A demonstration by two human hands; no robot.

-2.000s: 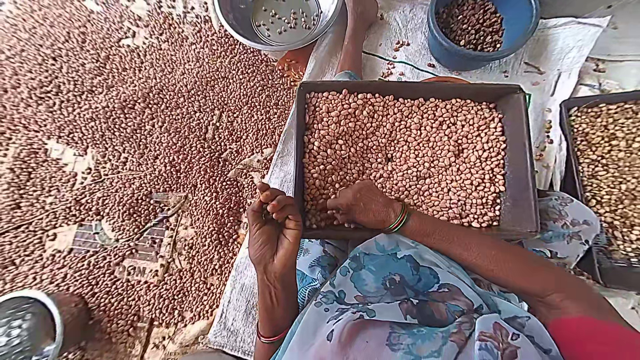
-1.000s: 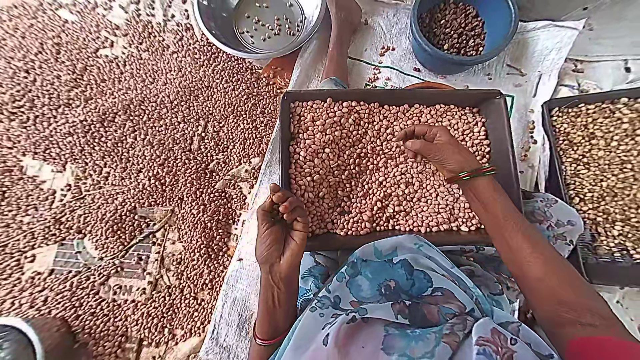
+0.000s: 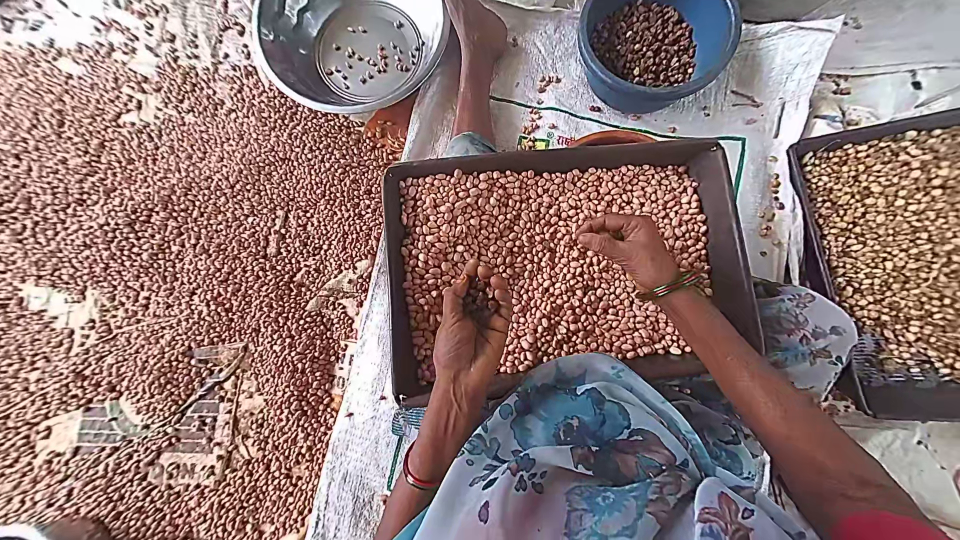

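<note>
A dark rectangular tray (image 3: 731, 225) full of pinkish-brown seeds (image 3: 540, 277) rests at my lap. My left hand (image 3: 474, 322), palm up over the tray's left part, has its fingers curled around several small dark pieces. Above the right part of the seeds is my right hand (image 3: 630, 244), thumb and fingertips pinched together; whether a seed is between them cannot be told. Green and red bangles circle my right wrist, a red one my left.
Seeds (image 3: 187, 225) cover the ground at left. A steel basin (image 3: 277, 52) with a few seeds and a blue tub (image 3: 637, 97) of darker seeds stand beyond the tray. Another tray (image 3: 900, 405) of yellowish seeds is at right. A white woven sack (image 3: 345, 480) lies underneath.
My left hand has moved from the tray's left edge to over the seeds. My right hand, near the tray's lower left two seconds ago, is now over its right part.
</note>
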